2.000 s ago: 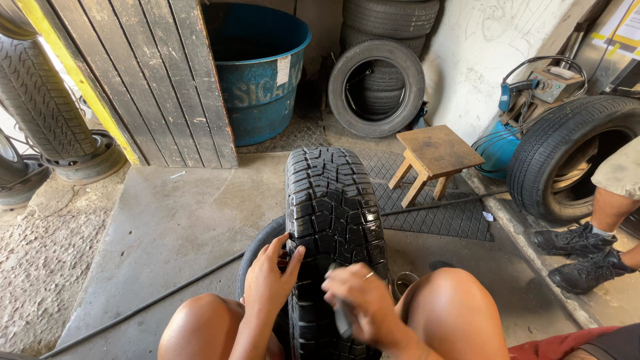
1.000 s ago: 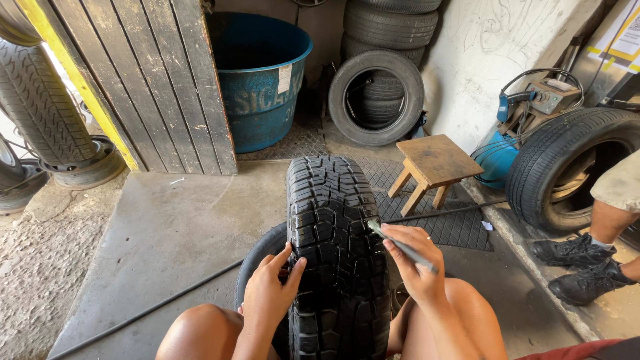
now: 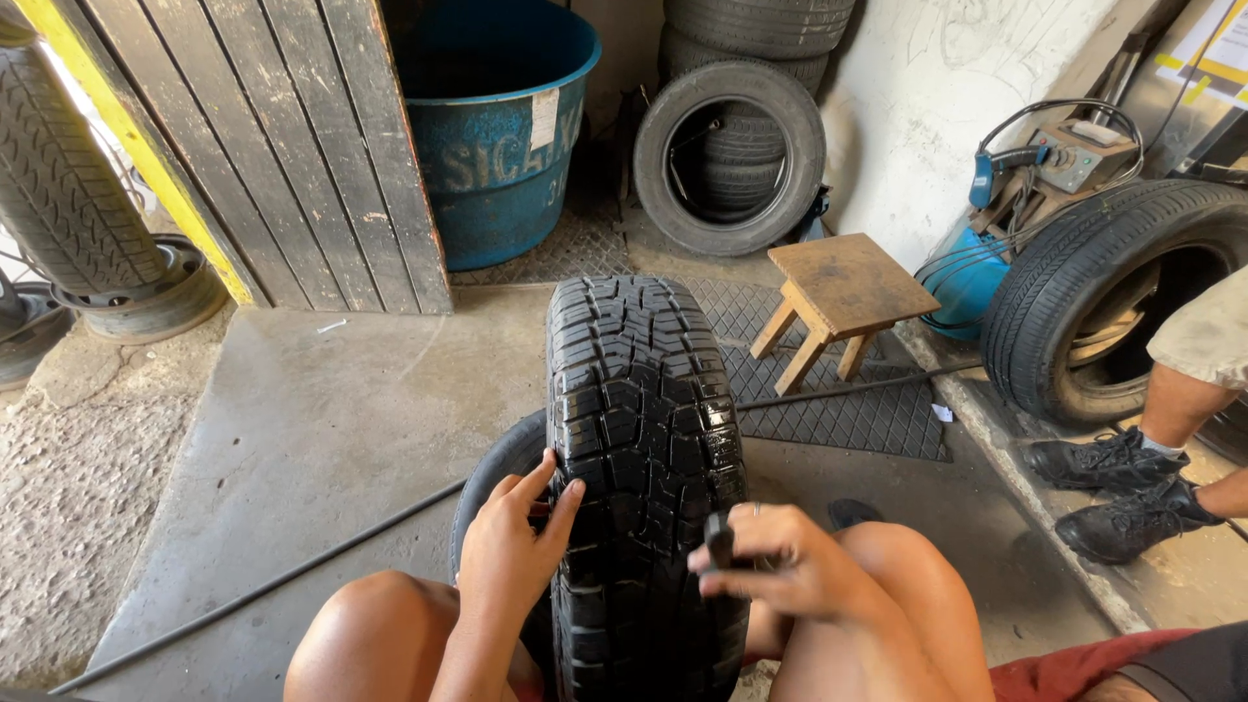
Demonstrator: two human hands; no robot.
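An upright rubber tire (image 3: 643,439) with a blocky tread stands between my knees; its tread looks wet and dark in the middle and lower part. My left hand (image 3: 517,536) rests on the tire's left shoulder, thumb and fingers apart. On the right, my right hand (image 3: 780,561) is closed around a dark-handled tool (image 3: 720,541), blurred by motion, close to the tread's right edge. The tool's working end cannot be made out. Behind the upright tire, a second tire (image 3: 478,487) lies low at the left, mostly hidden.
A wooden stool (image 3: 853,283) stands beyond the tire on a rubber mat (image 3: 848,419). A black hose (image 3: 292,580) crosses the floor. Further off are a blue tub (image 3: 497,175), a leaning tire (image 3: 653,175) and stacked tires. At right, a person's booted feet (image 3: 1131,497) are near a large tire (image 3: 1033,302).
My right hand has come down from the tread's right side, where the tool's tip touched it a second ago. The left hand stays at the left shoulder of the tire.
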